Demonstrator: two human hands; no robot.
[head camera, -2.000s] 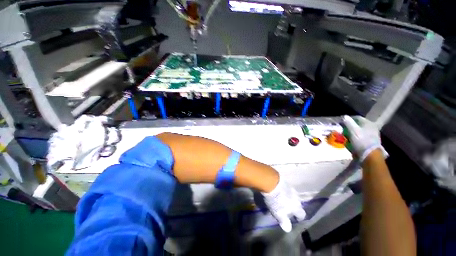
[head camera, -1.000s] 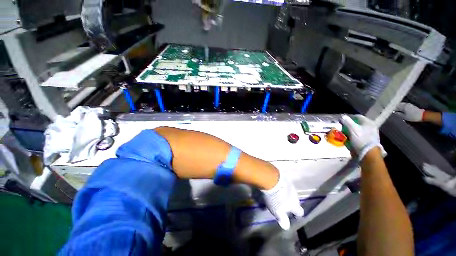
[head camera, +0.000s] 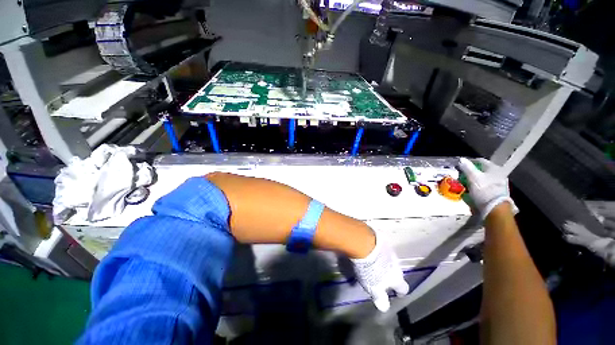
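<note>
A large green circuit board (head camera: 290, 94) lies on blue support posts (head camera: 292, 133) inside the open machine. The dispensing head (head camera: 311, 34) hangs above the board. My left hand (head camera: 381, 275), in a white glove, hangs below the white control ledge (head camera: 303, 195), fingers apart and with nothing seen in it. My right hand (head camera: 487, 185), also gloved, rests at the right end of the ledge by the frame post, over something green; its grip is partly hidden. The emergency stop button (head camera: 452, 188) is just left of it, beside two small push buttons (head camera: 394, 189).
A crumpled white rag or spare gloves (head camera: 101, 182) lie on the ledge's left end. Pale machine frame posts (head camera: 539, 128) stand at both sides. Another person's gloved hands (head camera: 590, 236) show at the far right edge. A cable chain (head camera: 116, 40) hangs upper left.
The dispensing head has moved right over the board. My hands have hardly moved. The other person's hands appeared at the right, and the upper one has since moved down.
</note>
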